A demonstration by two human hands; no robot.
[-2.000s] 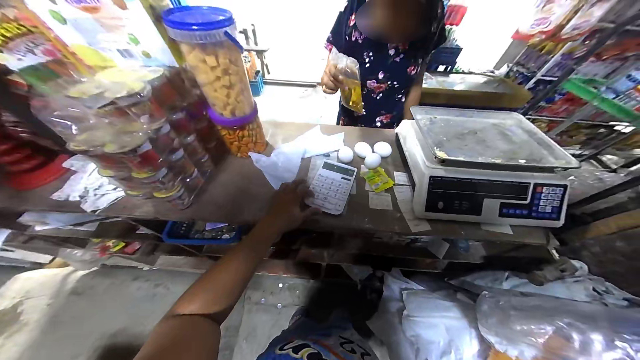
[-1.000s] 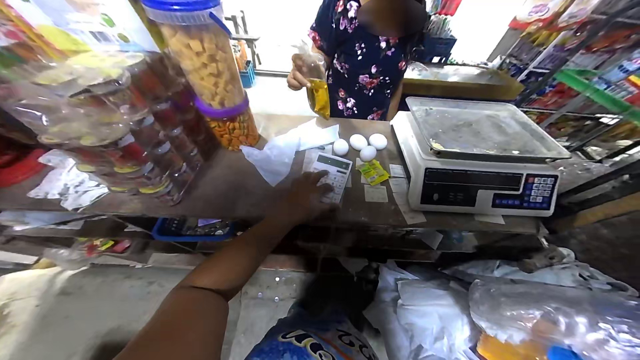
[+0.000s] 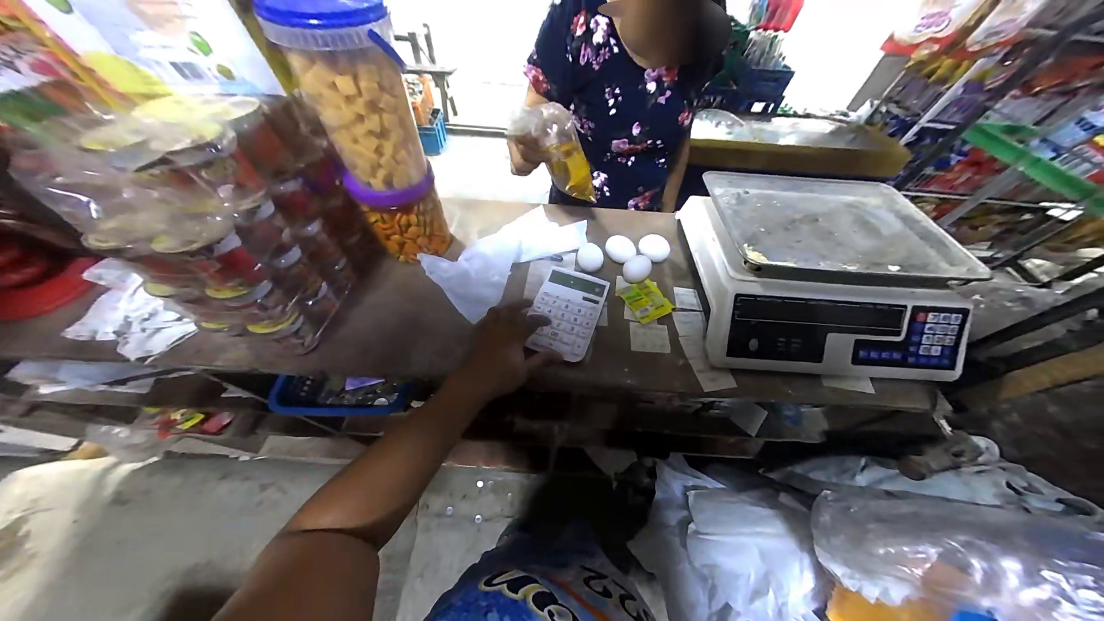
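Note:
My left hand (image 3: 509,345) reaches over the wooden counter (image 3: 388,319) and rests on the left edge of a white calculator (image 3: 569,315), its fingers at the keys and lower corner. Several white eggs (image 3: 621,248) lie just beyond the calculator, beside a small yellow-green packet (image 3: 647,302) and paper slips (image 3: 649,337). White plastic sheets (image 3: 483,272) lie crumpled behind my hand. My right hand is not in view.
A digital weighing scale (image 3: 828,285) stands right on the counter. Tall snack jars (image 3: 362,112) and plastic-wrapped stacked jars (image 3: 216,216) stand left. Across the counter a person (image 3: 617,103) holds a clear bag with yellow contents (image 3: 569,168). A blue tray (image 3: 336,395) sits below.
My left hand has shifted from over the calculator's keys to its left edge. The other person's bag was held higher two seconds ago.

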